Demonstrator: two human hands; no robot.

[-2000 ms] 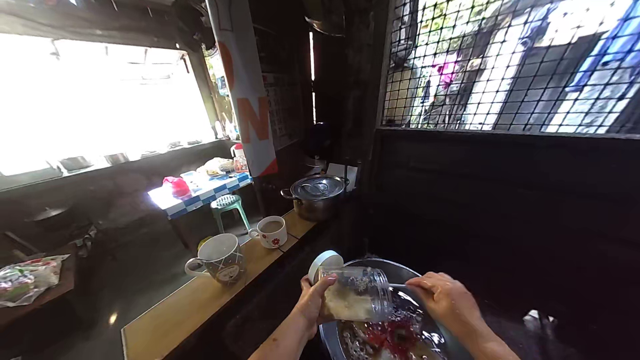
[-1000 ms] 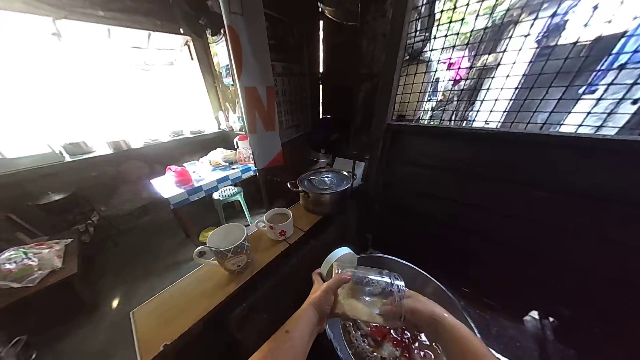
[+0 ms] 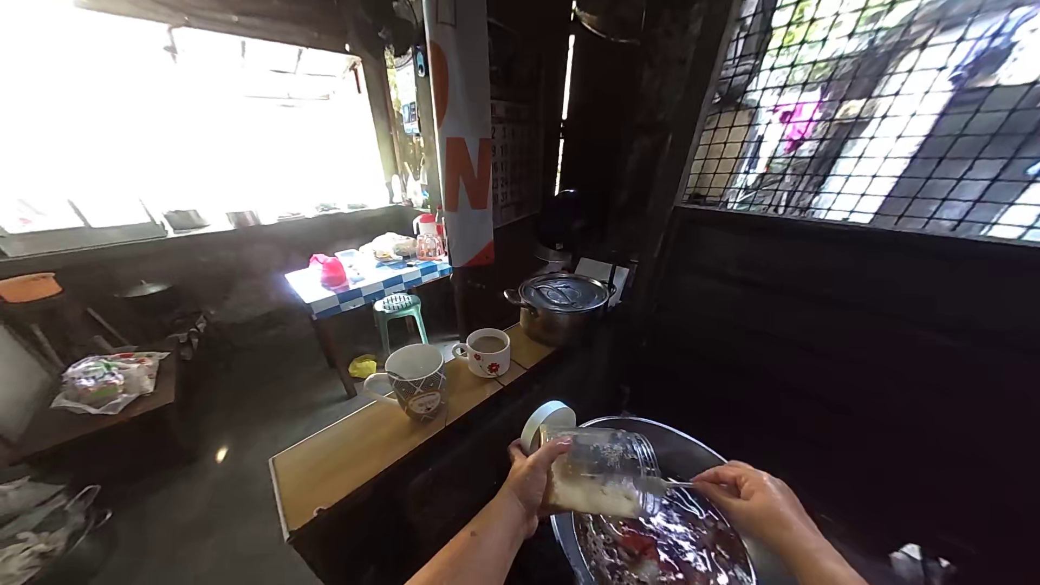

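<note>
My left hand (image 3: 536, 479) grips a clear jar (image 3: 597, 471) tilted on its side, with pale granular contents lying along its lower wall. A white lid (image 3: 548, 422) is held in the same hand by the jar's base. My right hand (image 3: 751, 491) pinches the handle of a metal spoon (image 3: 681, 484), whose other end is at the jar's mouth. Under both hands stands a large metal basin (image 3: 719, 451) holding dark, glossy liquid with red pieces in it.
A wooden ledge (image 3: 357, 439) left of the basin bears a patterned mug (image 3: 418, 386), a flowered cup of brown drink (image 3: 485, 357) and a lidded metal pot (image 3: 561, 313). Beyond are a checkered table (image 3: 374, 286) and a green stool (image 3: 398, 307). A dark wall (image 3: 837, 341) rises at right.
My right hand has drawn back to the right from behind the jar, where it was one second ago, and the spoon handle shows again. My left hand still holds the jar and lid.
</note>
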